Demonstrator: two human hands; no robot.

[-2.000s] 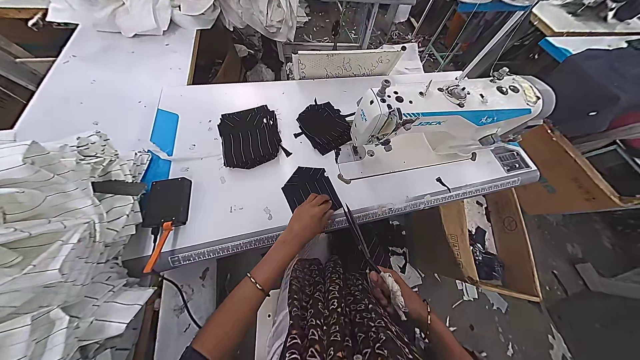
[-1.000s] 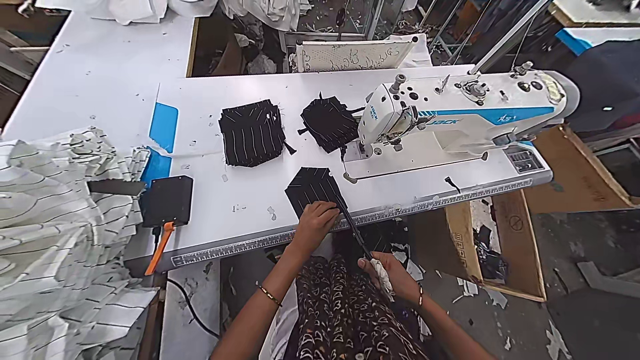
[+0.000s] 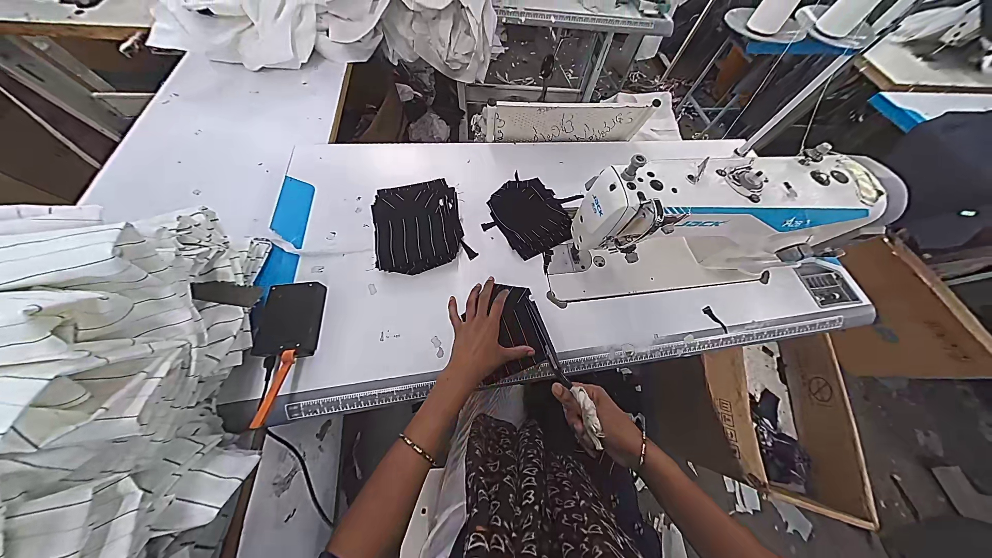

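Observation:
My left hand point(image 3: 482, 337) lies with its fingers spread on a black striped fabric piece point(image 3: 518, 316) at the table's front edge. In my right hand point(image 3: 601, 422) are long-bladed scissors point(image 3: 552, 353) with white cloth wrapped round the handle; the blades lie along the piece's right side. Behind my left hand sits a stack of black striped fabric pieces point(image 3: 418, 229). A second dark stack point(image 3: 532, 217) lies close to the needle end of the white Jack sewing machine point(image 3: 728, 221).
White striped fabric point(image 3: 101, 349) is heaped at the left, beside a black box point(image 3: 288, 318) with an orange strap. A small black scrap point(image 3: 714, 318) lies near the table's front right edge. An open cardboard box point(image 3: 825, 434) stands on the floor at the right, among scraps.
My left hand has opened from a pinch on the fabric piece's lower part to spread fingers flat over it. The scissors have come up along the piece's right side.

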